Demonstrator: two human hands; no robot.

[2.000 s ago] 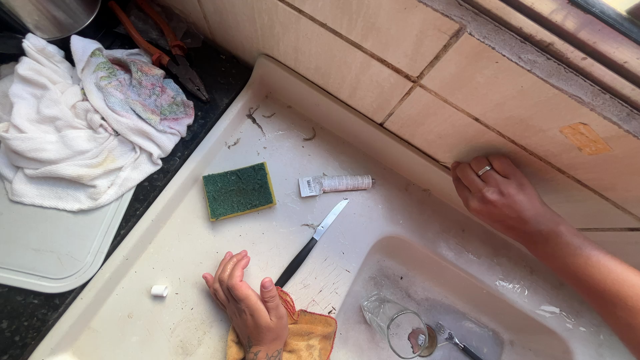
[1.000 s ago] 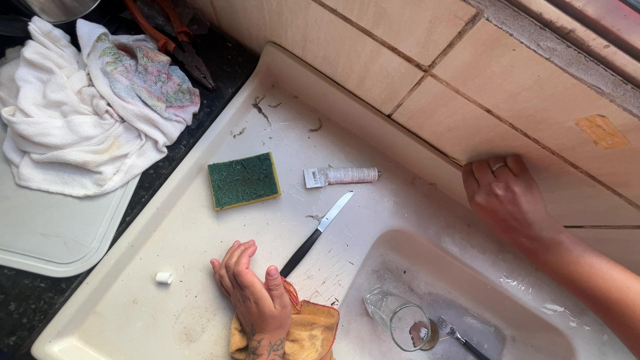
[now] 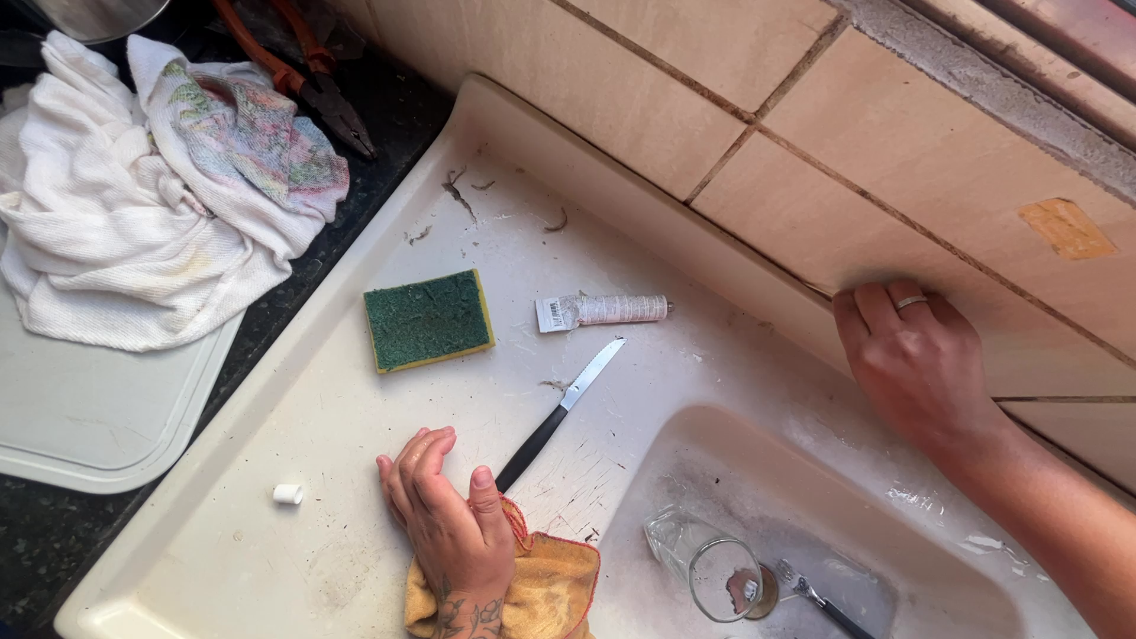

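Observation:
My left hand (image 3: 453,515) rests on an orange cloth (image 3: 550,577) on the sink's drainboard (image 3: 222,568), fingers loosely apart and holding nothing that shows. Beside its thumb lies a black-handled serrated knife (image 3: 541,444), blade pointing away. At the joint between the sink's raised back edge and the wall tiles is my right hand (image 3: 914,346), a ring on one finger. Its fingertips are curled and partly hidden, so whether they pinch something cannot be told. A squeezed tube (image 3: 612,311) bearing writing and a green and yellow scouring sponge (image 3: 429,321) lie beyond the knife; a small white cap (image 3: 287,494) is at the left.
The basin (image 3: 710,444) holds a drinking glass (image 3: 710,559) on its side and a fork (image 3: 821,599). On the dark counter at left are a white towel (image 3: 115,231), a grey plastic lid or tray (image 3: 98,417) and orange-handled pliers (image 3: 333,106). Tiles (image 3: 887,160) line the wall.
My right hand has shifted slightly along the tile joint, toward the right. My left hand stays at the orange cloth, and the knife, tube and sponge lie as before.

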